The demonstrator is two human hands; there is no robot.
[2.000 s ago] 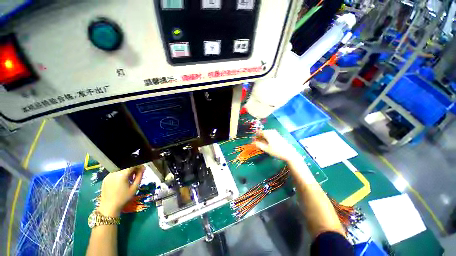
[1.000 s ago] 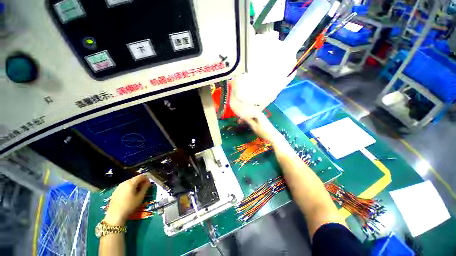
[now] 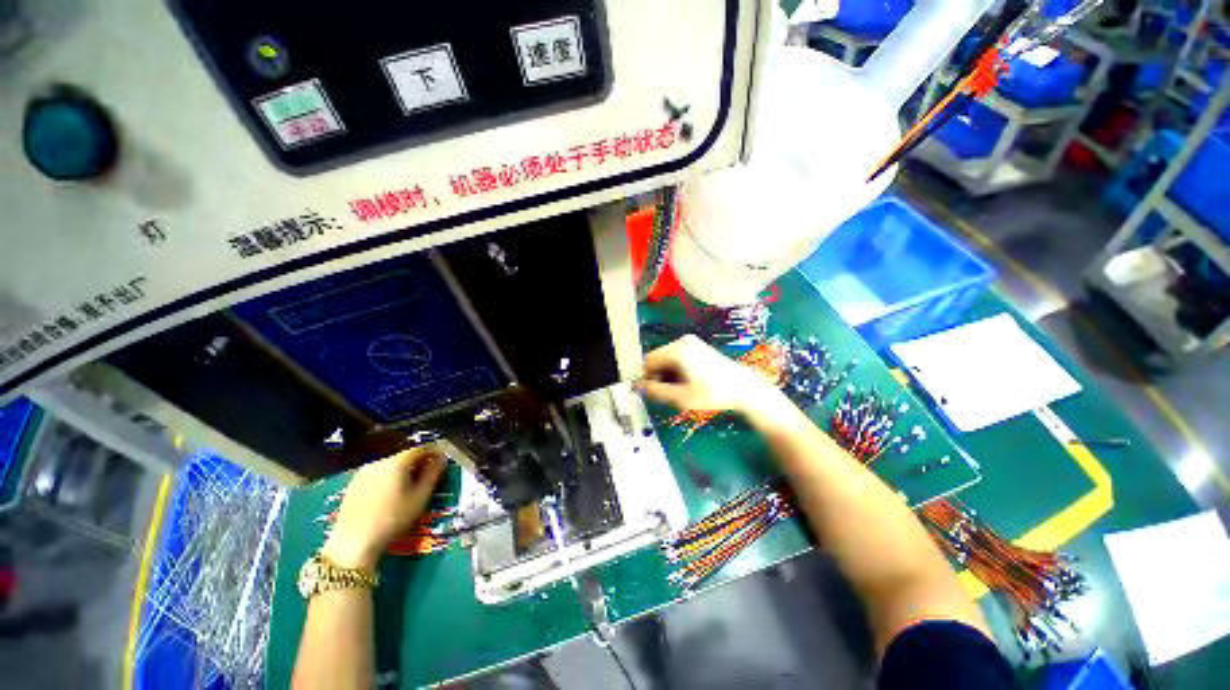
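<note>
The cream crimping machine [image 3: 445, 202] fills the upper left. Its dark crimping applicator [image 3: 546, 472] stands on a white base plate [image 3: 594, 554]. My left hand [image 3: 387, 499] is left of the applicator over a small orange wire bundle [image 3: 421, 537]; its fingers are bent and I cannot tell whether they hold a wire. My right hand [image 3: 691, 378] is at the right edge of the base plate, fingertips together; anything between them is too small to tell. Orange and black lead wires [image 3: 735, 528] lie in fanned bundles to the right, partly under my right forearm.
A blue bin [image 3: 202, 566] with silvery strands is at the left. Another blue bin [image 3: 897, 270] stands at the back right, near a white round container [image 3: 782, 175]. White paper sheets [image 3: 985, 371] lie at the right. Another wire bundle [image 3: 1005, 559] lies right of my forearm.
My right hand has come from behind the orange wires at the back, beside the white container, toward the base plate. My left hand stays left of the applicator. The camera view has shifted.
</note>
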